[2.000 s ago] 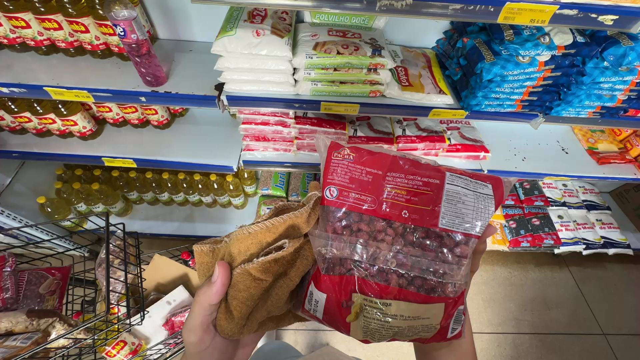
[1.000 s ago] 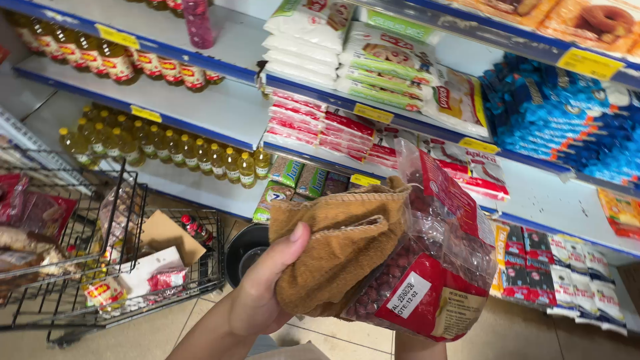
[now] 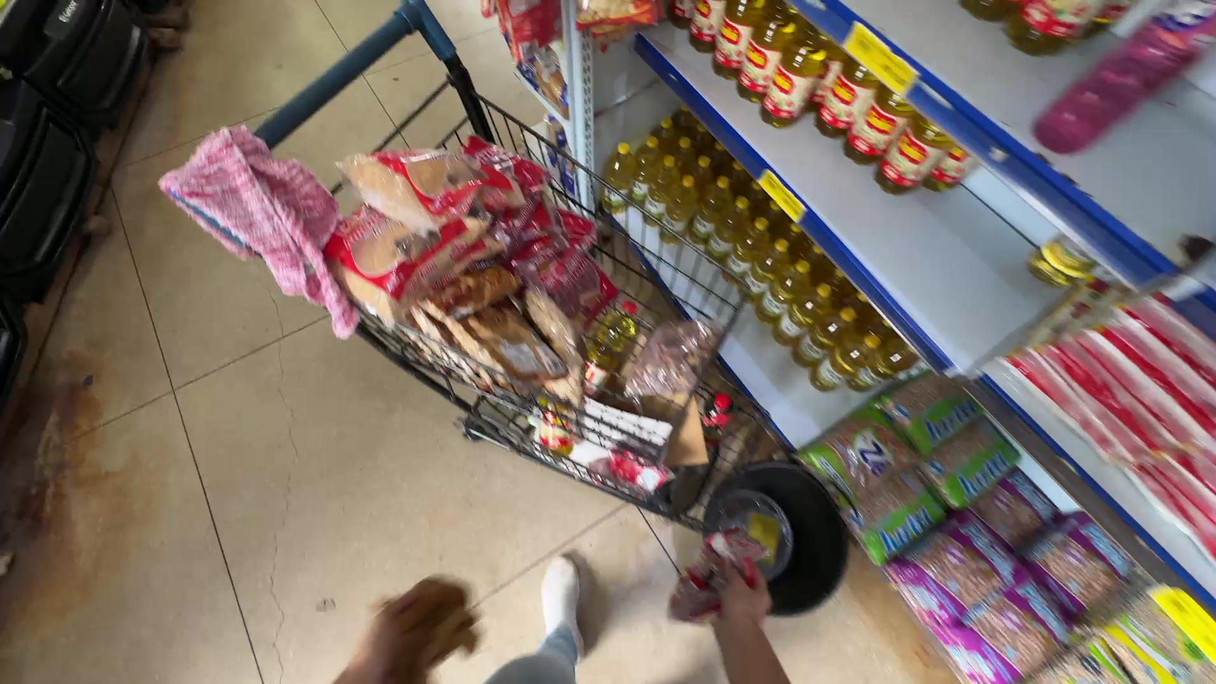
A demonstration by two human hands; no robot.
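My left hand [image 3: 394, 641], low in the view and blurred, is closed on a brown cloth [image 3: 432, 617] above the tiled floor. In my right hand [image 3: 743, 594] is a red and clear plastic food bag [image 3: 708, 575], held by the left rim of a black bucket [image 3: 822, 556]. A clear round container with something yellow shows inside the bucket. Left of the shelves stands a black wire shopping cart [image 3: 465, 418] loaded with bagged dry food [image 3: 418, 256], an oil bottle [image 3: 611, 342] and a cardboard piece [image 3: 689, 437]. A pink cloth [image 3: 256, 214] hangs by its handle.
Blue-edged shelves [image 3: 855, 275] on the right hold oil bottles [image 3: 760, 256] and red-and-white packets [image 3: 1130, 399]. Green and purple bags [image 3: 1007, 570] lie on the low shelf at lower right. Black crates [image 3: 57, 123] line the left edge. One white shoe [image 3: 560, 594] is on the floor.
The view has swung left and down to the cart and floor. The bag and cloth, close together before, are now apart, the bag in my right hand near the bucket and the cloth in my left.
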